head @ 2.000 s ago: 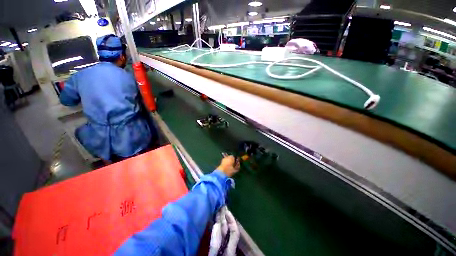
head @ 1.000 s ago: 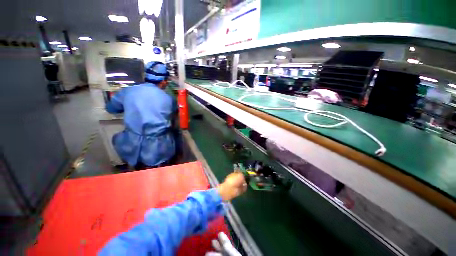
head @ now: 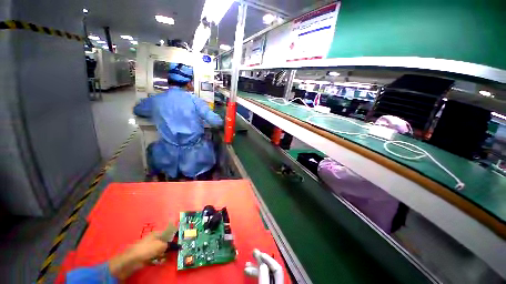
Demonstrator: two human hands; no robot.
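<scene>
A green circuit board (head: 206, 239) is over the red-orange foam pad (head: 130, 206), component side up, with black cylindrical parts at its top and small yellow parts. My left hand (head: 145, 249), bare with black finger cots, comes from the lower left, blurred, and grips the board's left edge. Whether the board rests flat on the pad is unclear. My right hand (head: 264, 268), in a white glove, is at the bottom edge, right of the board and apart from it. Only its fingers show; whether it holds something is hidden.
A green conveyor belt (head: 310, 222) runs along the right, with another board (head: 288, 173) farther up. A person in blue (head: 186, 127) sits ahead. A red-wrapped post (head: 230, 123) stands beside the belt. Across it are a green bench (head: 347, 126) with white cable and a person's pinkish-purple clothing (head: 360, 194).
My left hand has brought a circuit board from the belt leftward over the foam pad. My right hand's fingers show slightly farther right. The view has turned, showing more of the left aisle.
</scene>
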